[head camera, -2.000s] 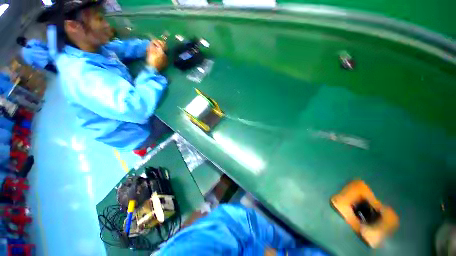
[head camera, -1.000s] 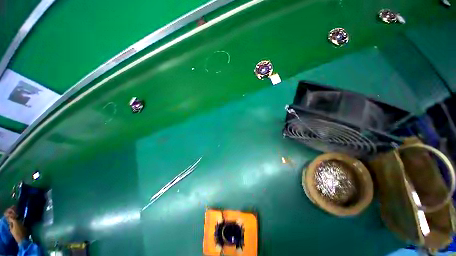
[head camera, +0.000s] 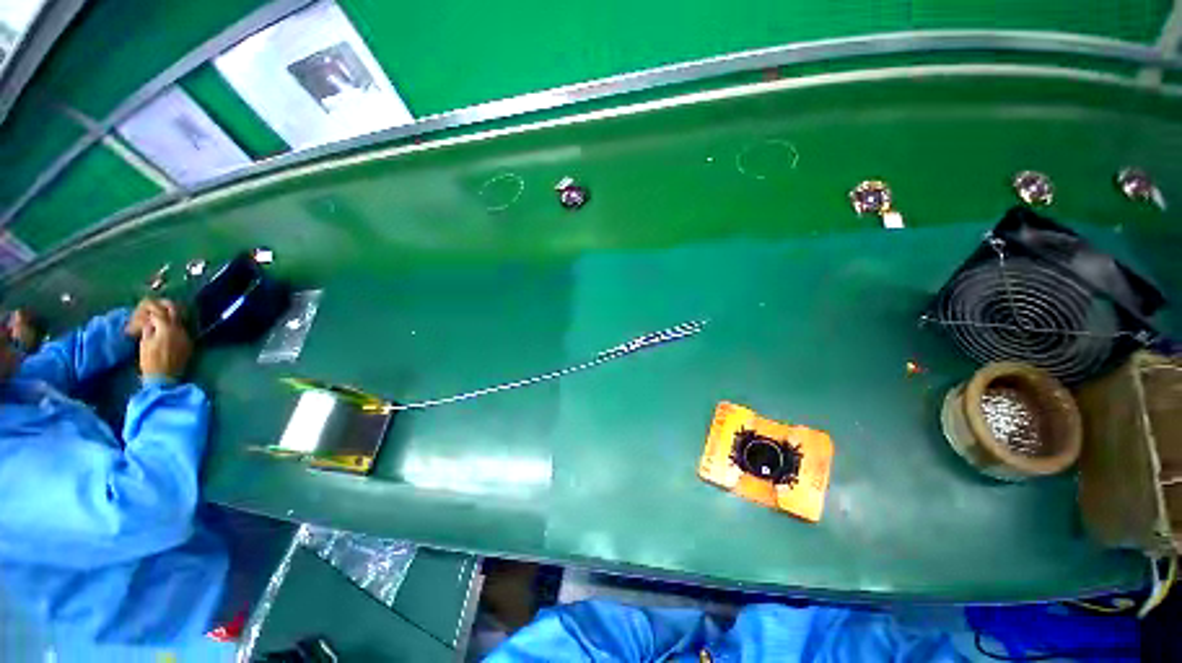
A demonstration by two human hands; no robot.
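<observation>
The orange fixture (head camera: 811,482) lies flat on the green mat in front of me, with a black round part with a spiky edge (head camera: 765,457) in its centre. The solder reel (head camera: 332,429), silver with yellow-edged sides, stands to the left. Solder wire (head camera: 544,377) runs from it to the right across the mat, its far end looking doubled or twisted. Neither of my hands is in view. Only my blue-clad lap or sleeves show at the bottom edge.
A tan pot of metal wool (head camera: 1011,421), a black fan with wire guard (head camera: 1037,304) and a tan-brown box (head camera: 1125,453) stand at right. Small round assemblies (head camera: 870,198) lie along the far strip. At left, a person in blue (head camera: 97,479) sits by a black bin (head camera: 239,301) and clear bag (head camera: 290,326).
The view has swung from left to right, then back toward the middle, bringing the reel and wire into view together. The fixture still lies on the mat.
</observation>
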